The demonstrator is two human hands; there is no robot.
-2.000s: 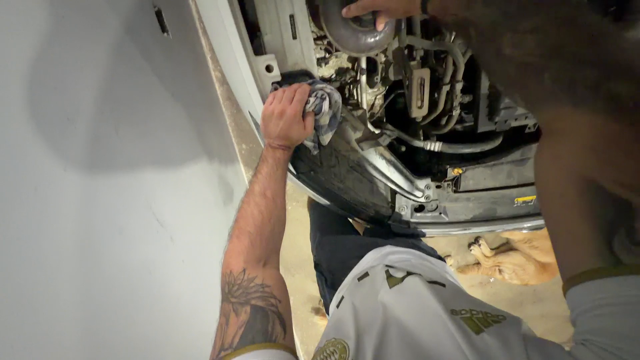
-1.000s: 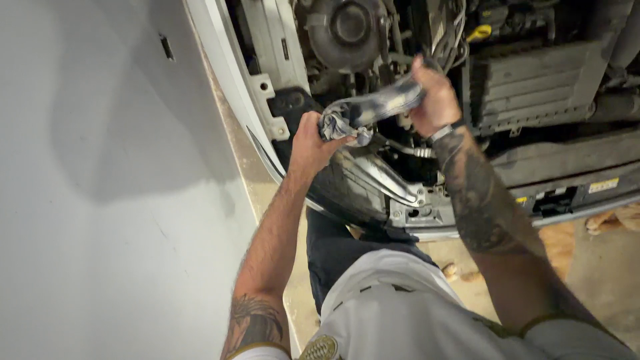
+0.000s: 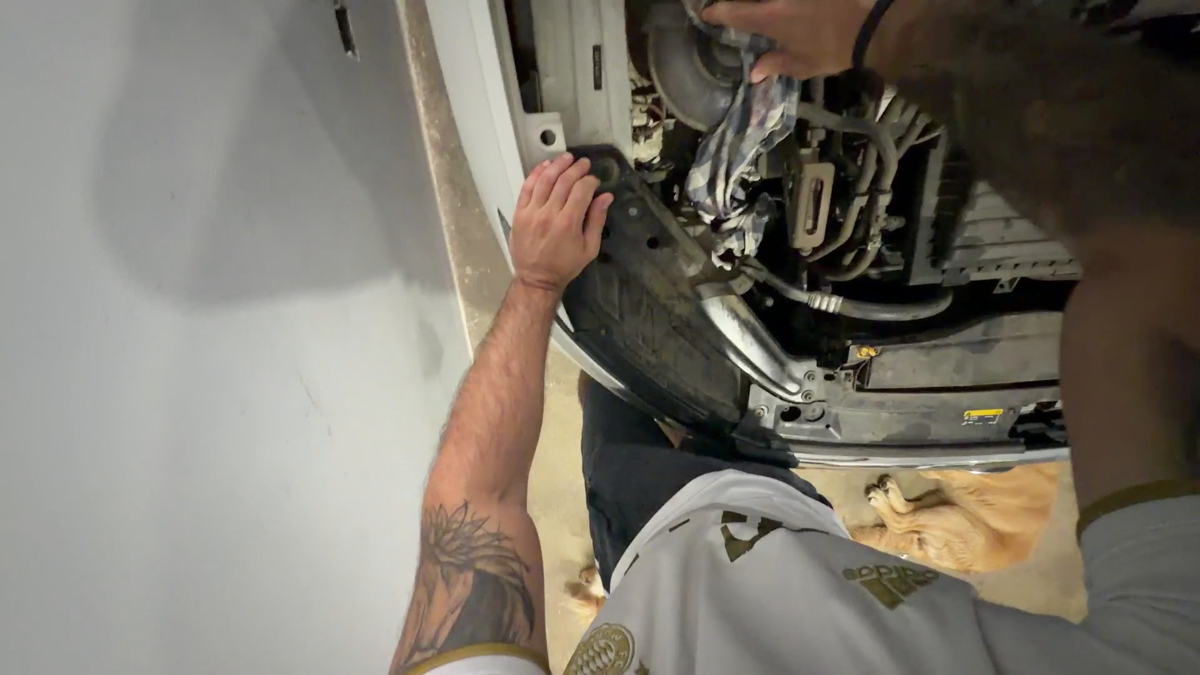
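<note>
My left hand [image 3: 555,220] rests on the car's front edge, its fingertips on the black plastic panel [image 3: 647,309] of the headlamp area, just below a pale metal bracket [image 3: 544,138]. No object shows in it. At the top of the view, my right hand [image 3: 797,33] grips a checked cloth [image 3: 741,155] beside a round grey reservoir or housing [image 3: 689,70]. The cloth hangs down over the engine bay, its lower end near a hose. Part of the cloth is covered by my right fingers.
Metal pipes and a rubber hose [image 3: 900,307] run through the engine bay. A ribbed grey housing [image 3: 1008,234] lies to the right. The front crossmember [image 3: 900,427] borders my body. A light grey wall [image 3: 234,394] stands close at left. A tan dog [image 3: 975,525] lies on the floor.
The cloth was bunched in my left hand, then stretched between both hands. My left hand has let go of it and lies on the car's edge; my right has moved up with the cloth.
</note>
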